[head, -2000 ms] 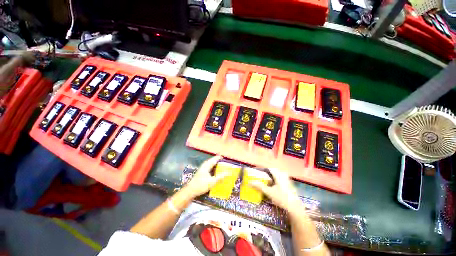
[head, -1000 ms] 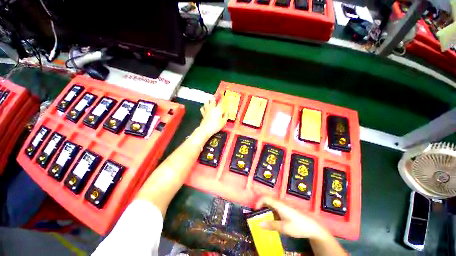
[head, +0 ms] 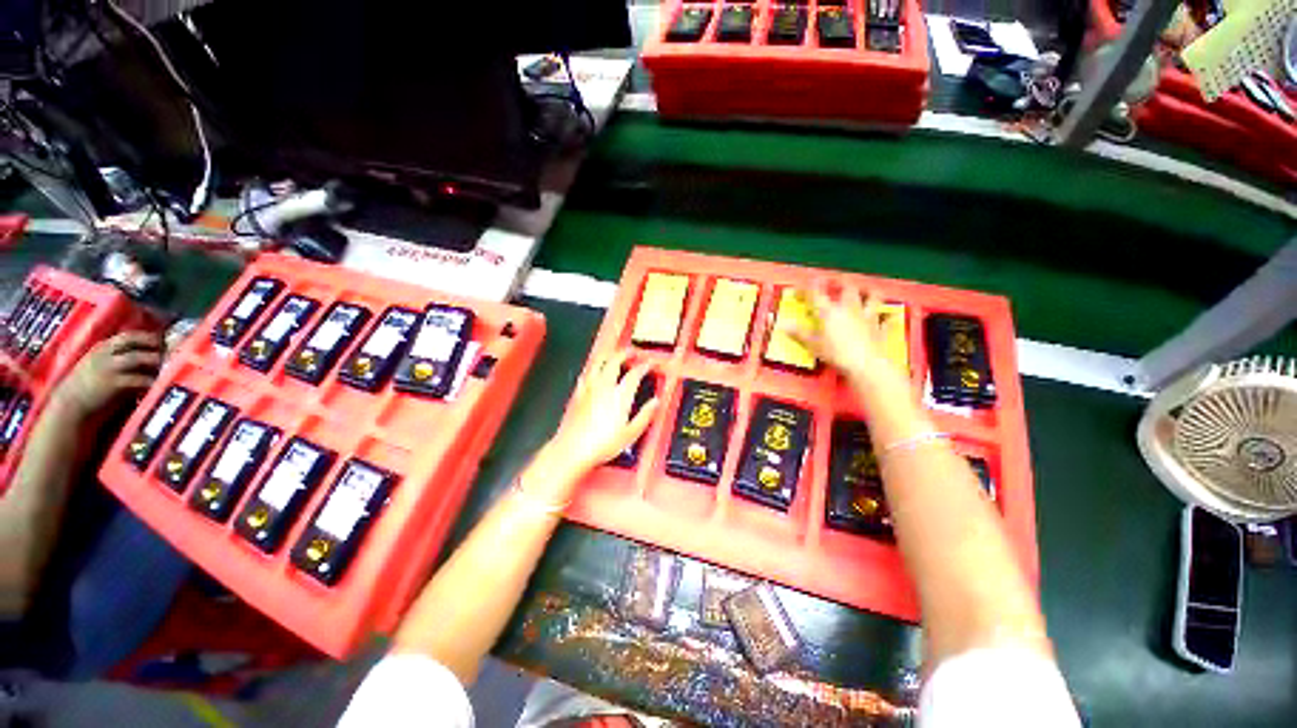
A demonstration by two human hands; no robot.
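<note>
The middle red-orange tray [head: 659, 515] holds yellow-faced phones [head: 727, 316] in its back row, with a black phone [head: 960, 359] at the right end. Black phones with gold emblems [head: 772, 452] lie in its front row. My left hand [head: 605, 413] has its fingers around the black phone [head: 627, 441] at the front-left pocket, covering most of it. My right hand [head: 849, 341] is over the back row with fingers apart, between the third and fourth yellow-faced phones and partly covering both. My right forearm hides part of the front-right phones.
A stacked tray [head: 373, 548] of black phones with white labels stands at left, by another person's hand [head: 114, 373]. Small grey-brown pieces [head: 761, 626] lie on shiny plastic at the front edge. A fan [head: 1237, 438] and smartphone [head: 1209, 587] are at right; a monitor [head: 384, 100] is behind.
The yellow-faced phone from my right hand is gone from the front edge; the third back pocket now holds one. My right hand moved up over the tray, my left down to the front-left phone.
</note>
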